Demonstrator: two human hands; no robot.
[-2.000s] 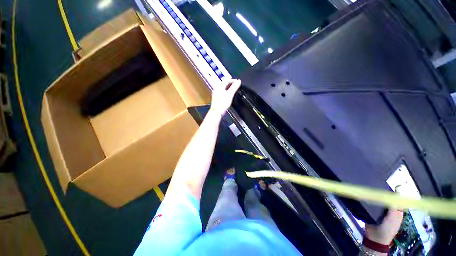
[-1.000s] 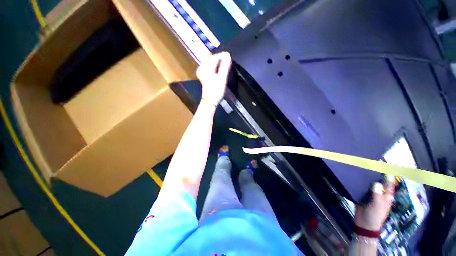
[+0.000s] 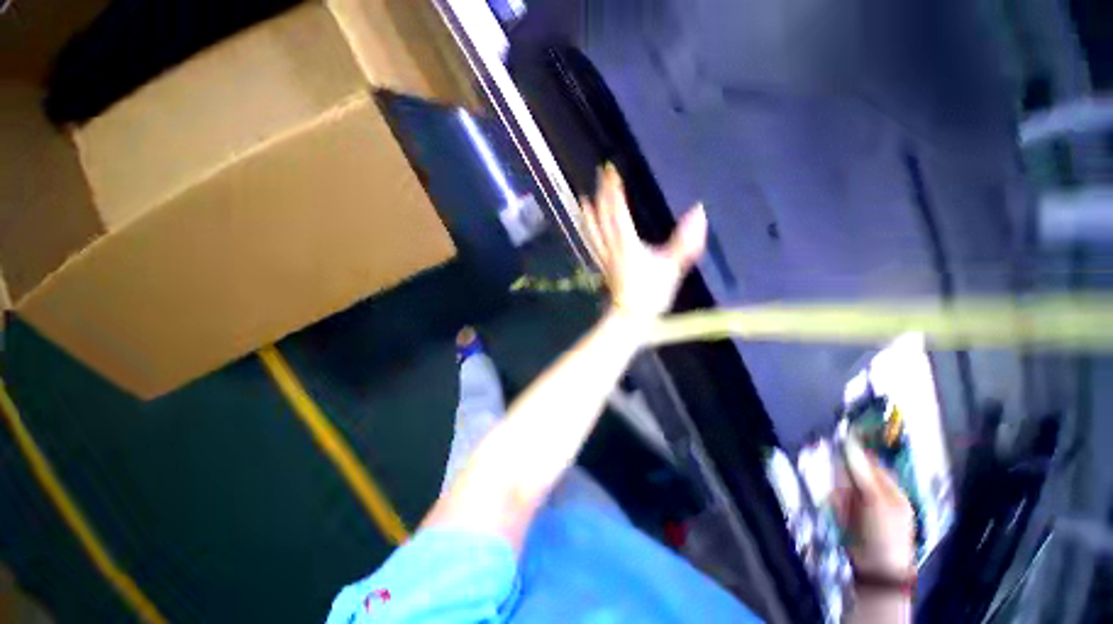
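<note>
The large black rear cover (image 3: 818,183) lies over the television at the right, blurred. My left hand (image 3: 641,256) is over the cover's near edge with fingers spread, holding nothing. My right hand (image 3: 876,506) is at the lower right, blurred, beside the cover's opening, where the main board (image 3: 897,427) shows in a pale metal recess. I cannot tell whether its fingers hold anything. A long pale yellow strip (image 3: 879,322) crosses the view from my left wrist to the right edge.
A large open cardboard carton (image 3: 256,244) with a black part (image 3: 159,43) inside stands at the left. The metal rail (image 3: 519,110) of the line runs down past my left hand. Yellow lines (image 3: 330,439) mark the green floor. One foot shows below.
My left hand has opened and moved down along the cover's edge. The view has shifted, so the carton sits further up and left. My right hand remains by the board opening.
</note>
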